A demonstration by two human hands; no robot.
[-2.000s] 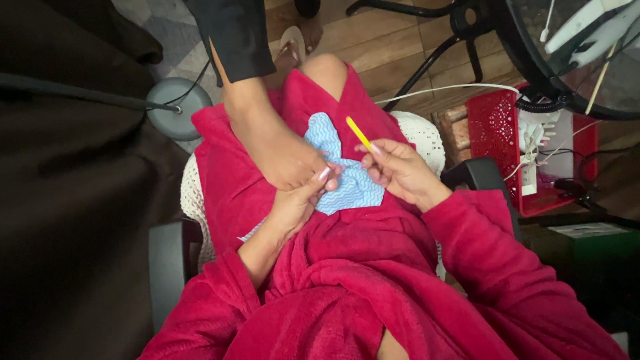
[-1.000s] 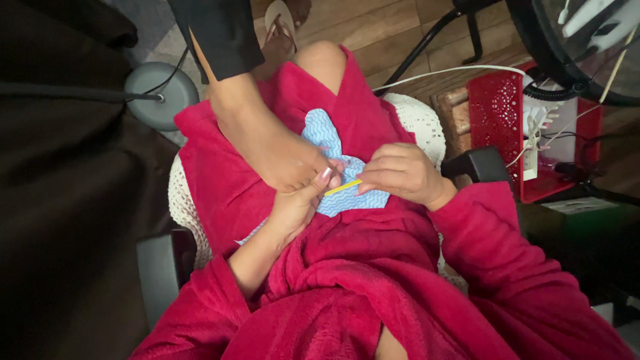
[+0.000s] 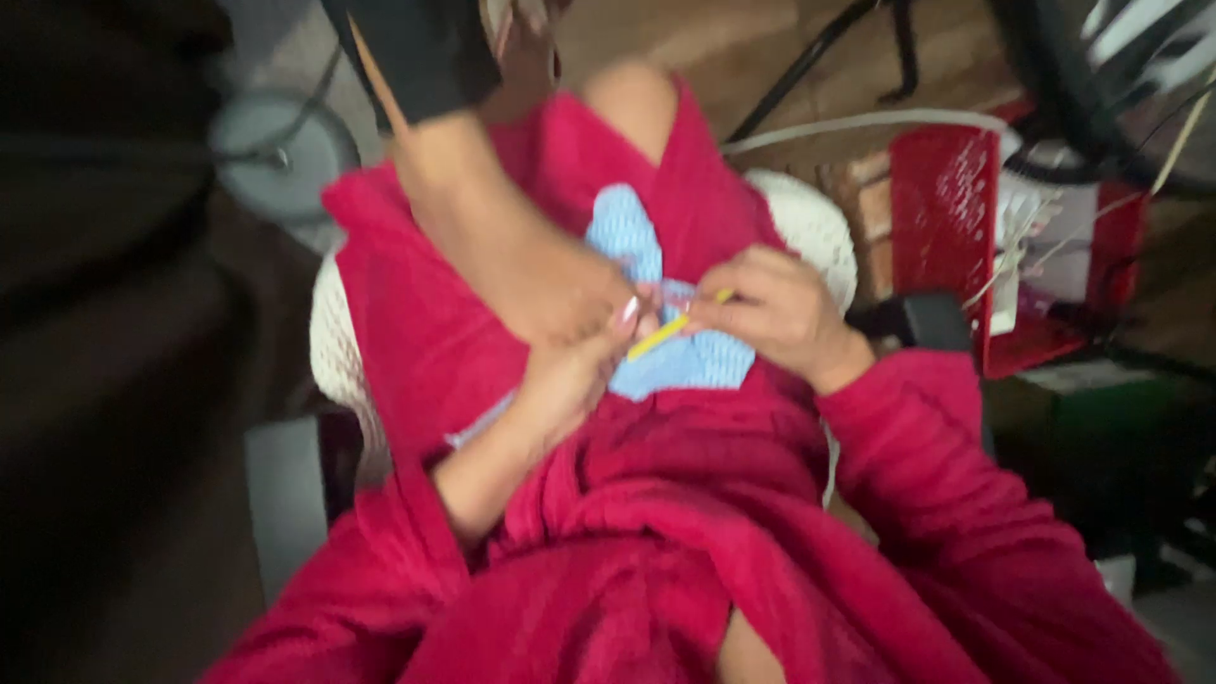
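Another person's bare foot point(image 3: 513, 256) rests across my lap on a red robe point(image 3: 437, 313), the leg in dark trousers. With my left hand point(image 3: 579, 375) I grip the toes. My right hand point(image 3: 765, 309) pinches a thin yellow nail file point(image 3: 660, 334), whose lower end lies close to the toes and my left fingertips. Under the hands a light blue patterned cloth point(image 3: 698, 366) is spread on the robe. The picture is blurred, so whether the file touches a nail cannot be told.
To the right stands a red plastic basket point(image 3: 940, 209) with white items and cords. A black metal stand point(image 3: 812, 66) is at the upper right. A round grey base point(image 3: 282, 157) sits on the floor at the upper left. Chair armrests point(image 3: 936, 323) flank me.
Two seconds ago my right hand held the yellow file upright, away from the foot; it came down beside the toes and has stayed there. My left hand still grips the toes.
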